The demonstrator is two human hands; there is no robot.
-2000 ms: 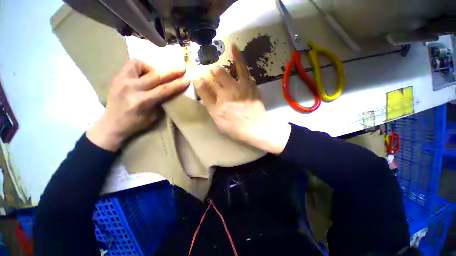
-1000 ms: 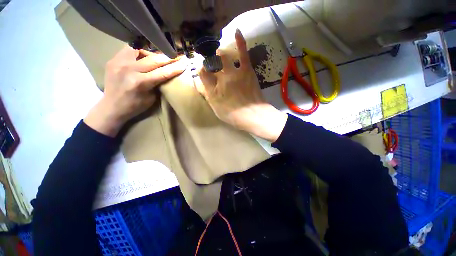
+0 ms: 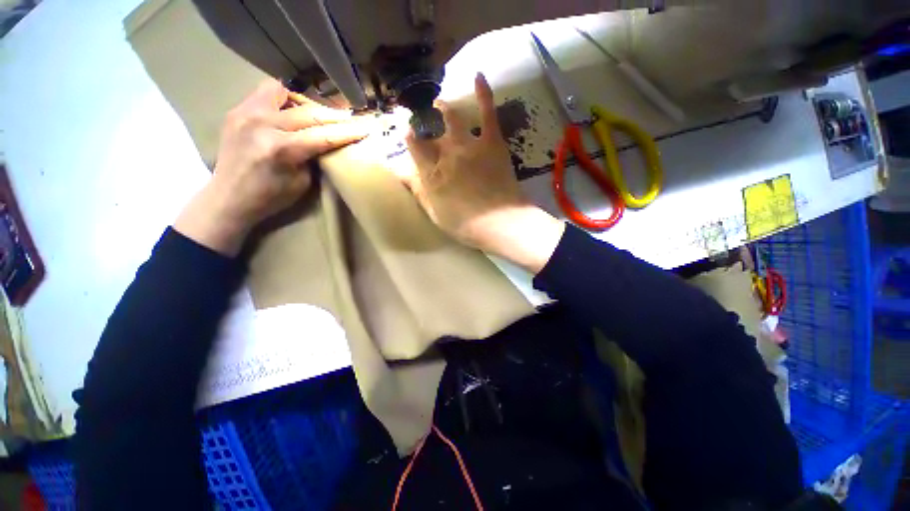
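A tan garment panel lies under the sewing machine head, its lower part folded and hanging over the table's front edge towards my lap. My left hand presses on the cloth left of the presser foot, fingers pointing right to the brightly lit needle area. My right hand rests with fingers spread at the cloth's right edge, partly behind the dark round knob. The needle tip and the stitch line are lost in glare.
Scissors with red and yellow handles and a thin pale stick lie right of the needle. Blue crates stand below and at the right, the right one by more scissors. A dark red-edged object lies far left.
The panel's lower part has shifted and spread, hanging lower over the edge. My right hand has moved closer under the knob with fingers more bent. The view has tilted slightly.
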